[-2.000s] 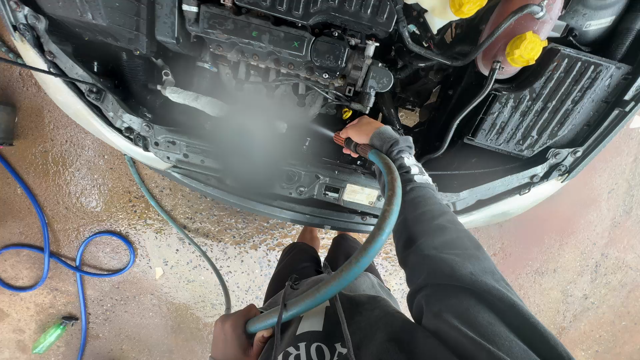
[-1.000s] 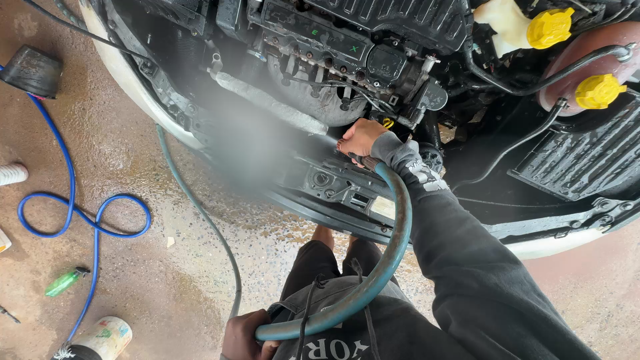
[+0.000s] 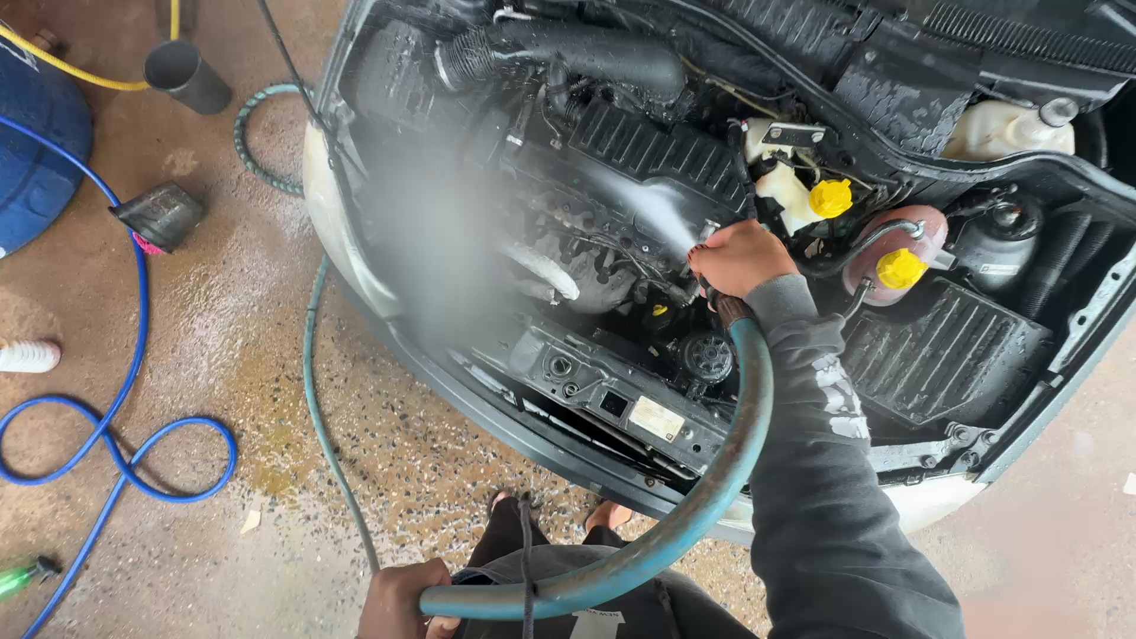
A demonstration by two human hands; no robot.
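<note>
My right hand (image 3: 741,257) grips the nozzle end of a thick blue-green hose (image 3: 674,541) above the wet engine bay of a car. White spray (image 3: 652,209) leaves the nozzle toward the ribbed black engine cover (image 3: 661,151). Low in the view, my left hand (image 3: 399,599) is closed around the same hose near my waist. Right of my right hand are a pink coolant tank (image 3: 892,231) and a yellow cap (image 3: 831,198) on a white reservoir. The exhaust manifold (image 3: 603,280) lies left of the nozzle. A grey blur hides the left part of the bay.
A thin green hose (image 3: 312,355) runs over the wet floor beside the bumper. A blue hose (image 3: 138,355) lies looped at left, near a blue barrel (image 3: 35,142), a black bucket (image 3: 186,78), a white bottle (image 3: 28,357) and a green bottle (image 3: 22,579).
My right hand has moved up over the engine, and the spray, earlier pointed left over the front of the bay, now points up and left at the engine cover. The view has shifted.
</note>
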